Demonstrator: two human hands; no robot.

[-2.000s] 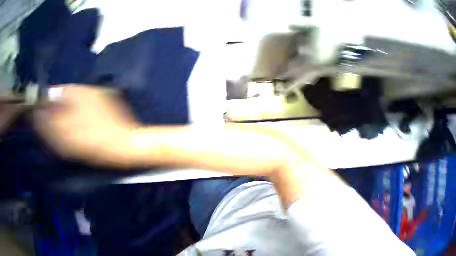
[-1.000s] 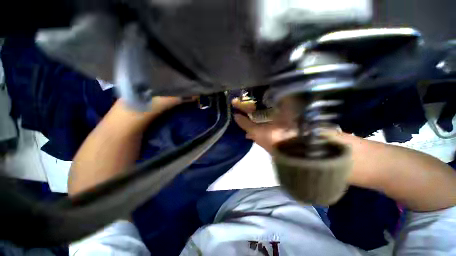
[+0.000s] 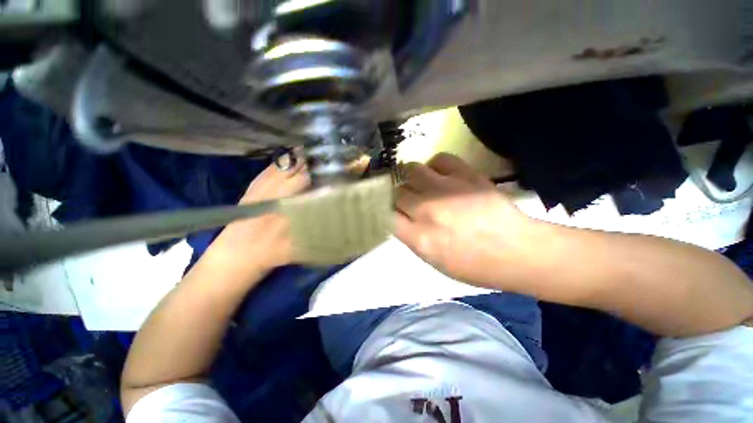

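The off-white sewing machine head (image 3: 528, 58) fills the top of the view, with a ribbed cream tension knob (image 3: 340, 221) on a coiled spring close up. My right hand (image 3: 454, 211) is near the needle area, its fingers bent inward; what it touches is not clear. My left hand (image 3: 268, 206) is beside it, partly hidden behind the knob and the grey bar. A navy garment piece (image 3: 277, 318) hangs below my left forearm towards my lap. The needle and the fingertips of my left hand are hidden.
Dark cut pieces with jagged edges (image 3: 578, 149) lie under the machine arm at the right. Navy cloth (image 3: 107, 178) lies at the left. The white table (image 3: 396, 277) has its front edge before my lap. A blue crate (image 3: 25, 355) shows at the lower left.
The view has shifted, and the tension knob now sits further left in front of my hands. Both hands remain near the needle area; more of my right hand shows.
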